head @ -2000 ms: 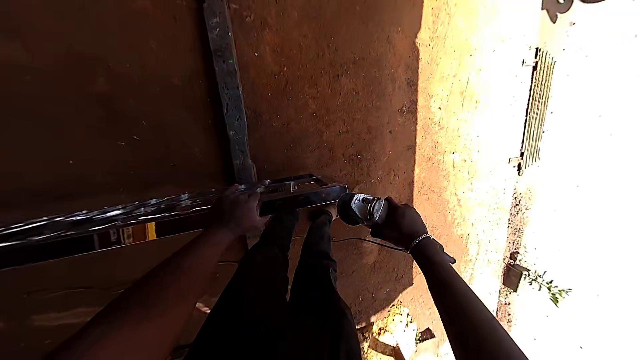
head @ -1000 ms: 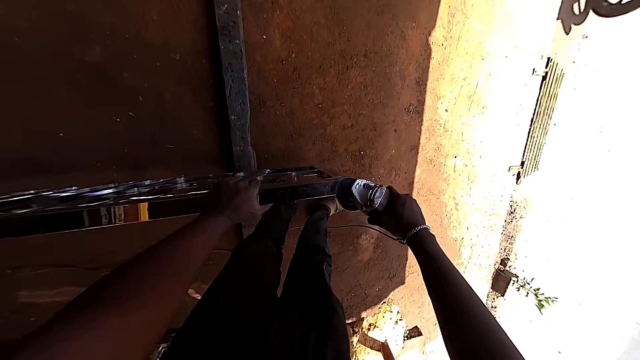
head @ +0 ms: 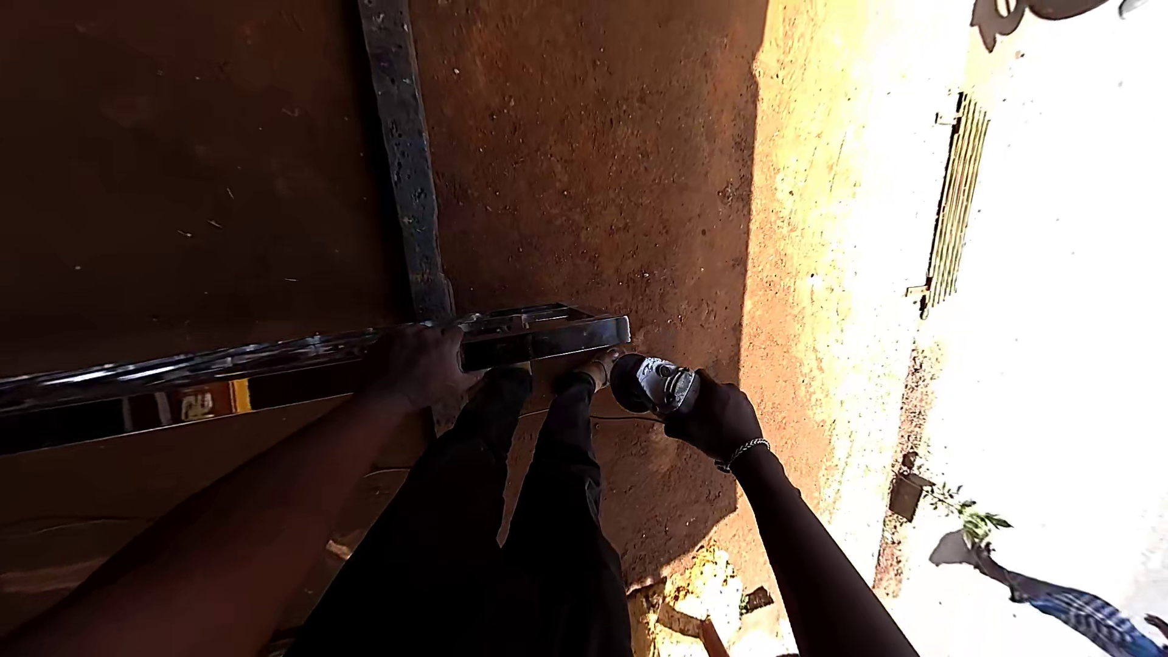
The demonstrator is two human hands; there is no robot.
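My left hand (head: 424, 365) grips a long metal frame of rectangular tubing (head: 566, 339), which runs from the left edge to the middle of the view and has a shiny surface with a yellow reflection or mark. My right hand (head: 716, 415), with a chain bracelet at the wrist, is closed around an angle grinder (head: 662, 383). The grinder's dark disc side faces the frame's right end, a little below and to the right of it, with a gap between them. A thin cable (head: 625, 418) passes behind my legs.
A dark metal bar (head: 401, 146) lies on the red-brown ground above the frame. My legs and feet are just below the frame. At right are a slatted metal grate (head: 956, 205) and a small plant (head: 976, 522). A person in blue patterned clothing (head: 1086, 616) shows at lower right.
The grinder in my right hand has come away from the frame's end, down and to the right. My left hand still holds the frame. A person has come into view at lower right.
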